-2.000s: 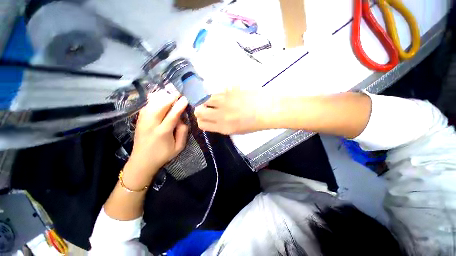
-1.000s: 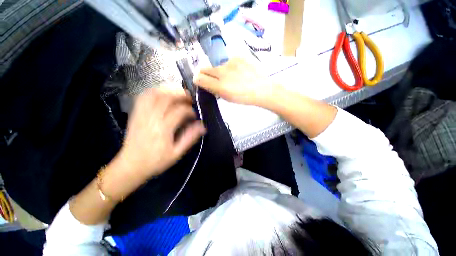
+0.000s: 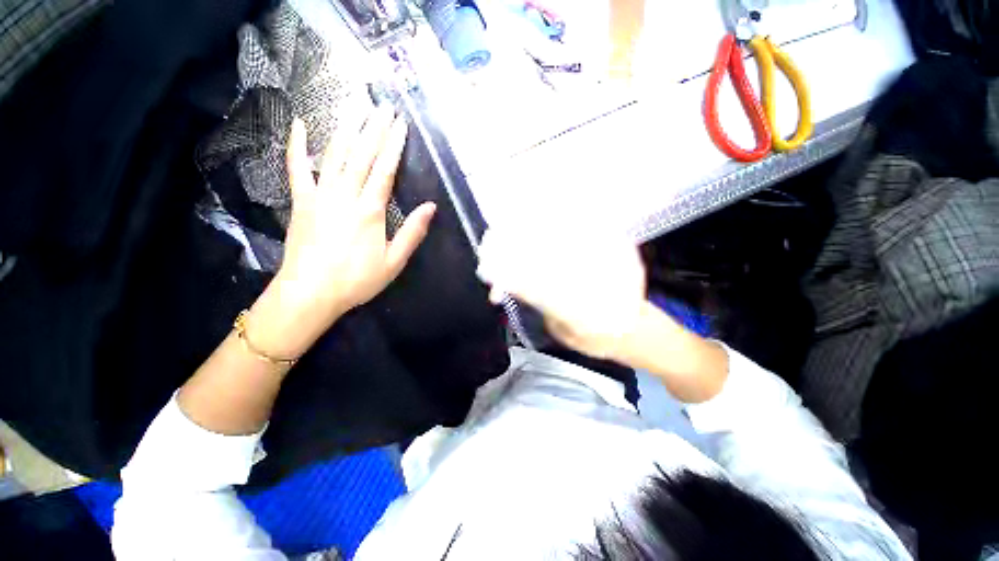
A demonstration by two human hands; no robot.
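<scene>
The jacket panel (image 3: 438, 329), black cloth with grey check (image 3: 287, 99) at its upper left, lies under the machine and over the lap. The zipper tape (image 3: 447, 164) runs as a pale line from the presser foot (image 3: 397, 82) down along the panel's right edge. My left hand (image 3: 348, 208) lies flat on the cloth below the presser foot, fingers spread, holding nothing. My right hand (image 3: 570, 274) is closed on the zipper tape at the table's front edge. Its fingers are washed out by glare.
Red and yellow-handled scissors (image 3: 756, 99) lie on the white table (image 3: 581, 153) at right. A blue-grey cylinder (image 3: 466, 38) stands by the needle. A brown strip (image 3: 626, 38) and small tools lie behind. Checked garments (image 3: 931, 241) are piled at right, a blue basket (image 3: 329, 504) below.
My right hand has moved from beside the needle down and toward me along the tape. My left hand has flattened on the cloth. The zipper line now lies straighter. The view has shifted.
</scene>
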